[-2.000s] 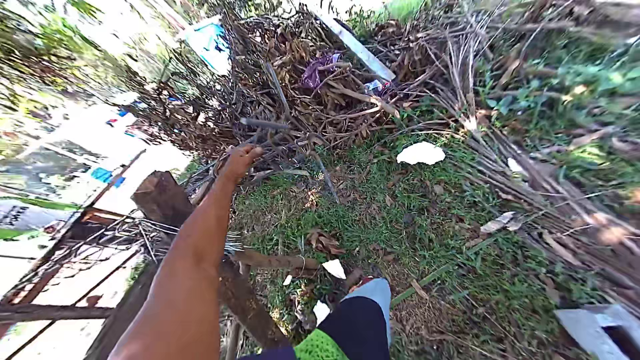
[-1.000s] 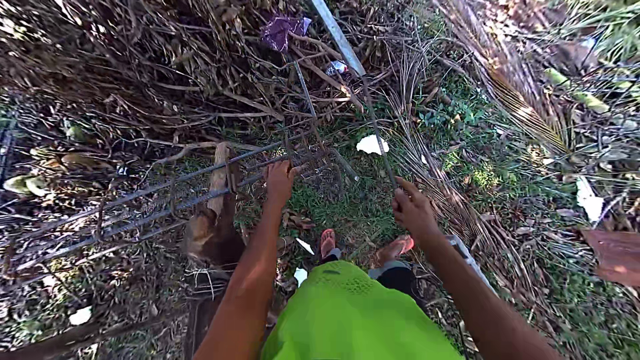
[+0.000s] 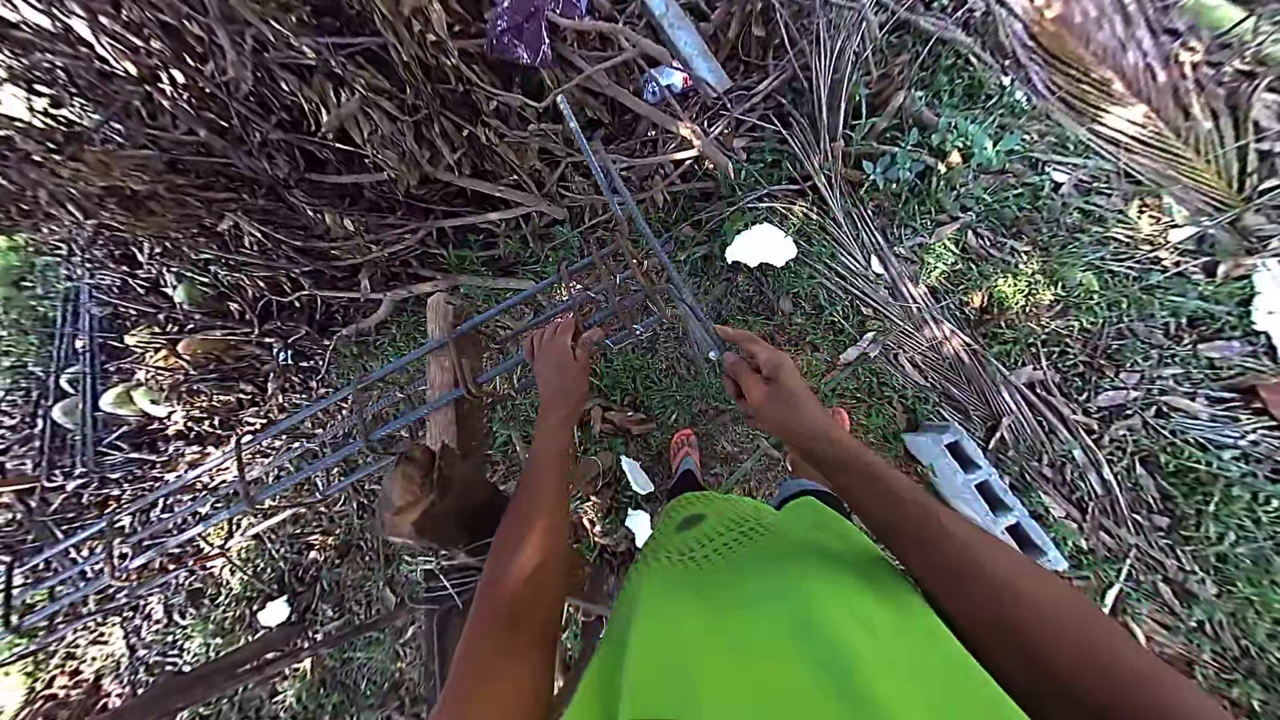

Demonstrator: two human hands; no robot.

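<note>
A long rebar cage (image 3: 330, 455) with wire stirrups runs from the lower left to the middle, lying across a wooden post (image 3: 440, 370). My left hand (image 3: 562, 358) grips a bar near the cage's right end. In my right hand (image 3: 765, 385) is the near end of thin steel bars (image 3: 640, 215), which slant up and left past the cage end toward the brush. How many bars lie in that bundle I cannot tell. Whether they touch the cage is also unclear.
A heap of dry branches (image 3: 250, 170) fills the upper left. A hollow concrete block (image 3: 985, 495) lies in the grass at right, near dry palm fronds (image 3: 950, 350). Below the cage stands a cut wooden stump (image 3: 435, 495). More rebar (image 3: 75, 370) lies far left.
The view has swung since two seconds ago. The right hand, out of view then and raised beside a bar one second ago, now holds the bars' near end, closer to the left hand.
</note>
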